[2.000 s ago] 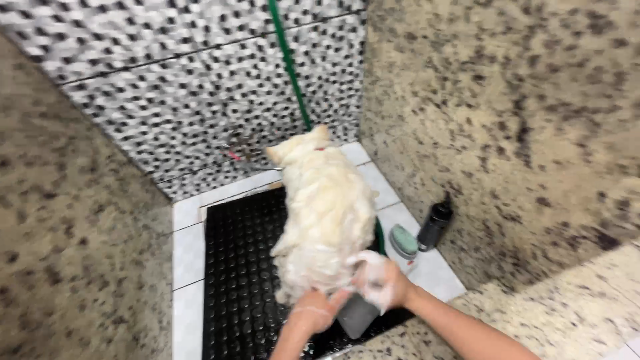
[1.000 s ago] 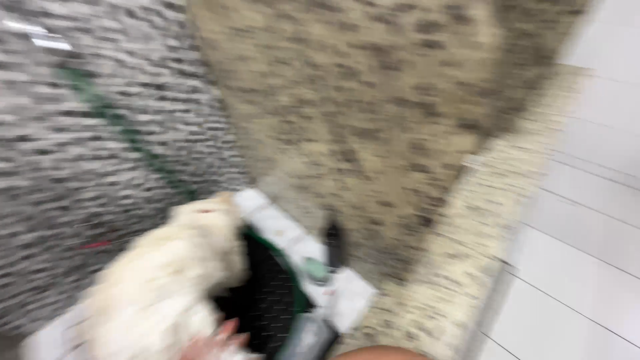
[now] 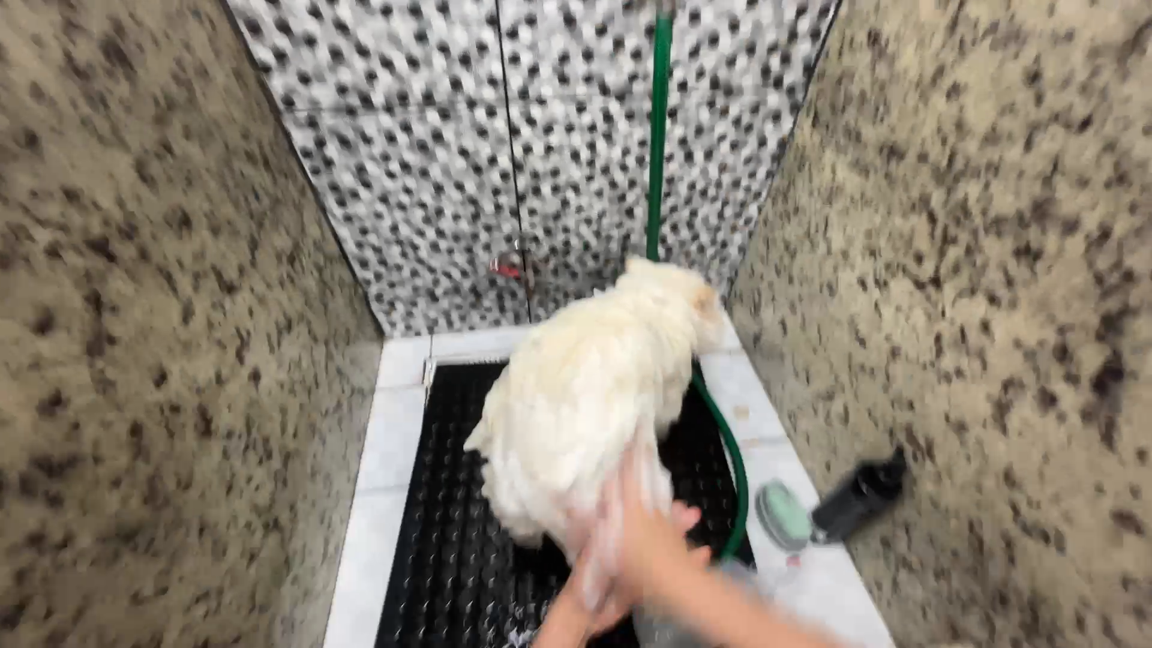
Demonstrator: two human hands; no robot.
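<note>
A wet, cream-white dog (image 3: 589, 378) with lather on its coat stands on a black studded rubber mat (image 3: 450, 522), its head turned to the right. Both my hands are at its rear end, close together and blurred. My right hand (image 3: 639, 531) lies against the lathered fur of the hindquarters. My left hand (image 3: 594, 576) is just below it, partly hidden behind the right hand and foam; what its fingers close on cannot be made out. A grey object (image 3: 661, 630) shows partly beneath my right forearm.
Speckled stone walls (image 3: 171, 315) stand on both sides, with a mosaic-tiled wall (image 3: 432, 180) behind. A green hose (image 3: 660, 135) hangs down and curves along the mat's right. On the white tile ledge are a pale green oval brush or sponge (image 3: 785, 516) and a black bottle (image 3: 859, 498). A red tap handle (image 3: 507, 266) is on the back wall.
The dog's head now points to the right instead of toward the back wall. My hands have come together at its rear. The view swung right and back.
</note>
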